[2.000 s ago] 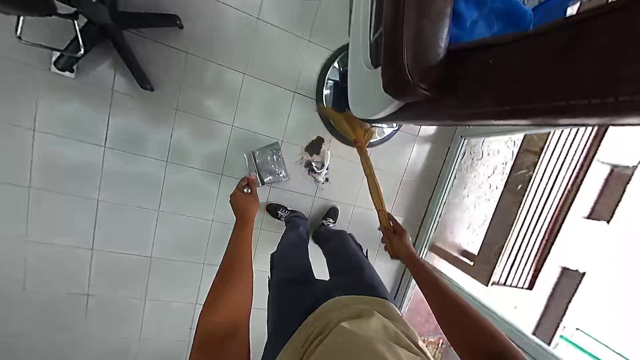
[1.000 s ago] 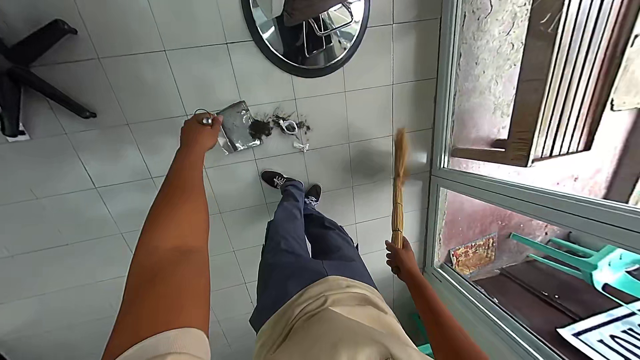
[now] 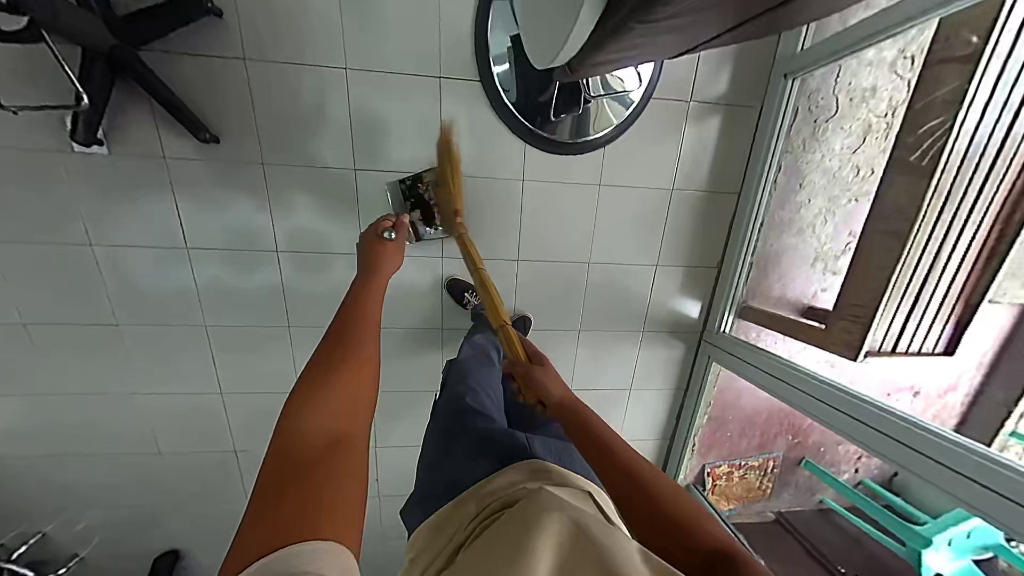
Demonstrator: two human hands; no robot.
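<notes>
My left hand grips the handle of a metal dustpan, whose pan lies at floor level above my feet. Dark debris and something pale sit in the pan. My right hand is closed around the handle of a straw broom, which slants up and to the left. The broom's bristles are at the right edge of the pan and partly cover it; whether they touch it I cannot tell.
A round chrome chair base with a dark rim stands on the tiled floor, under a brown padded seat. A black star-shaped chair base is at upper left. A glass panel with a grey frame runs along the right.
The broom has swung left from beside the glass panel to the dustpan. The dark debris that lay on the floor beside the pan now shows in it.
</notes>
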